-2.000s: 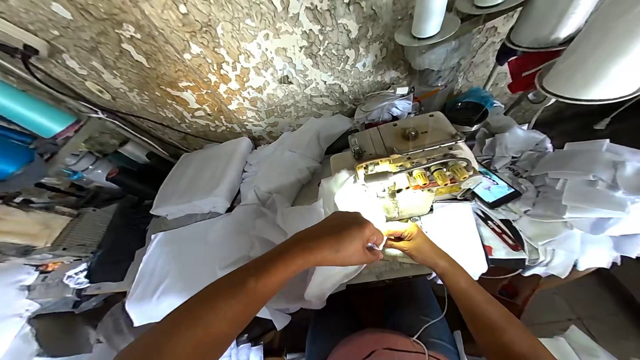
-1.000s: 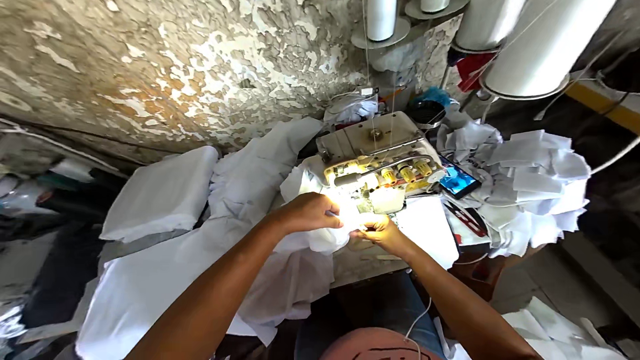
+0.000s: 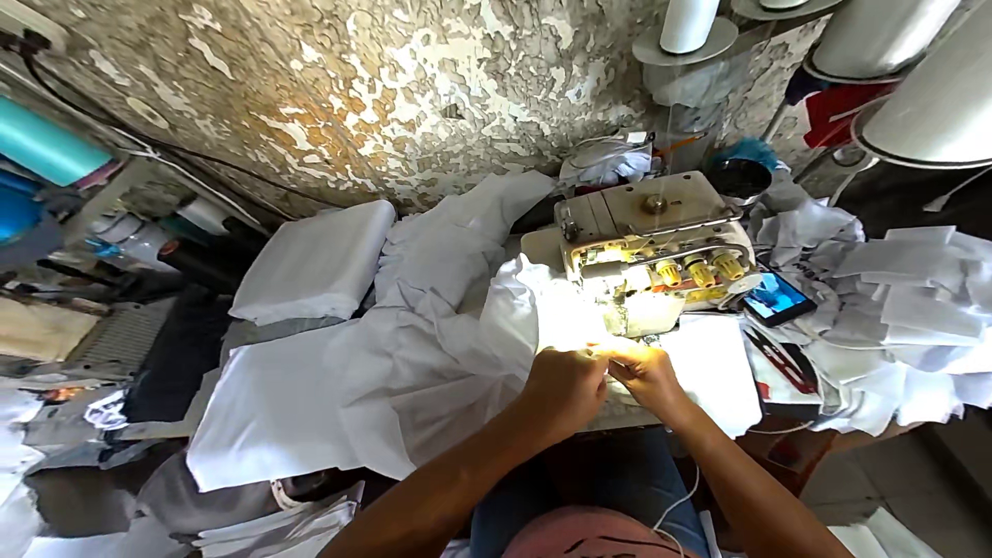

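Observation:
An overlock sewing machine (image 3: 655, 232) with yellow tension dials stands on the table, its lamp glaring over the work area. Just in front of it, my left hand (image 3: 566, 384) has its fingers closed on the edge of a white fabric (image 3: 508, 325). My right hand (image 3: 643, 372) meets it, thumb and fingers pinched together at the same edge; glare hides the fingertips. The fabric spreads left of the machine in loose folds and hangs over the table's front edge. White pieces (image 3: 717, 372) lie flat beside my right hand.
A folded white stack (image 3: 314, 260) lies at the back left. Right of the machine are a lit phone (image 3: 775, 297), red-handled snips (image 3: 783, 363) and heaped white cut pieces (image 3: 922, 310). Large thread cones (image 3: 930, 101) stand above right, before a peeling wall (image 3: 434, 85).
The view swung and came back. Both hands stay close together in front of the machine; one second ago they were slightly farther apart, with fabric between them.

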